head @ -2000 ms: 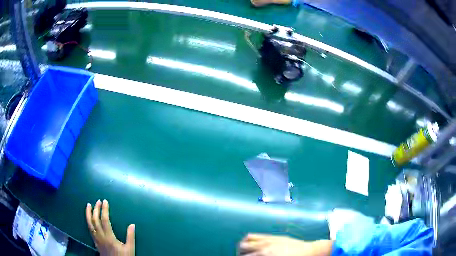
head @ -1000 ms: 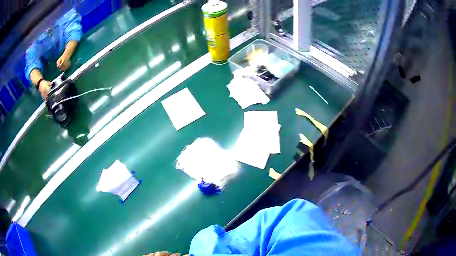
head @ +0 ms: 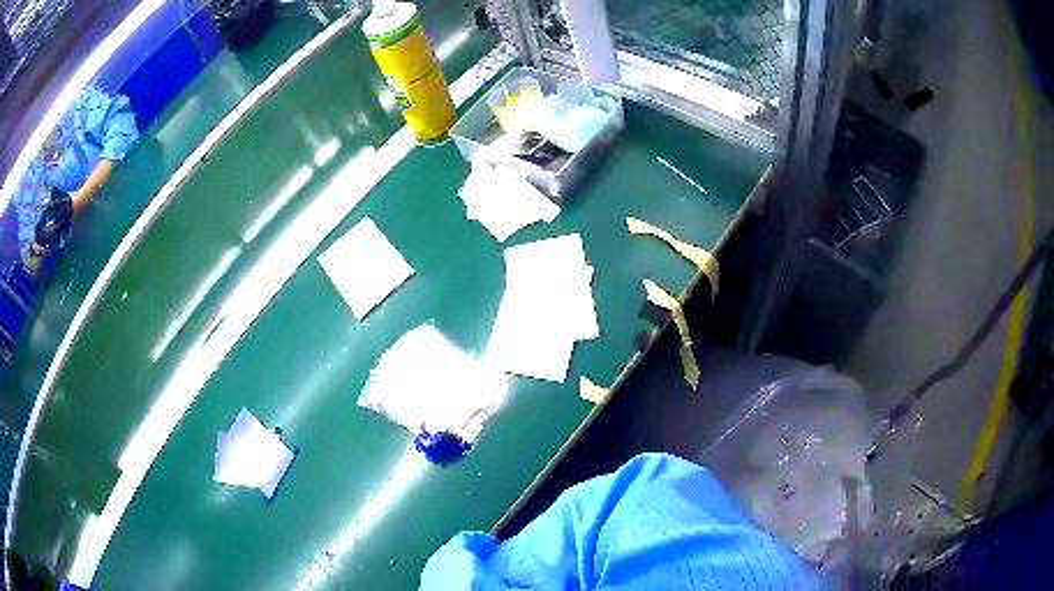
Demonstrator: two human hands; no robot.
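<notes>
Neither of my hands is in the picture; only a blue sleeve shows at the bottom edge. Nearest in front on the green bench (head: 312, 427) lies a whitish crinkled bag (head: 430, 375), with a heap of small deep blue pads (head: 442, 446) at its mouth. To its left lie overlapping pale plates (head: 252, 453) with blue bits along the right edge. White sheets (head: 546, 306) lie overlapping to the right of the bag, and a single white sheet (head: 365, 268) lies farther back.
A yellow can (head: 412, 75) stands at the back beside a clear, cluttered parts box (head: 541, 127). Tan tape strips (head: 680, 248) hang at the right bench edge. A large clear plastic bag (head: 792, 444) is beyond that edge. Another person (head: 81, 150) in blue holds something dark at upper left.
The view has swung right, away from the blue bin. My hands, seen two seconds ago, are out of the picture. The black unit at the other person's hands has left the far line's near part.
</notes>
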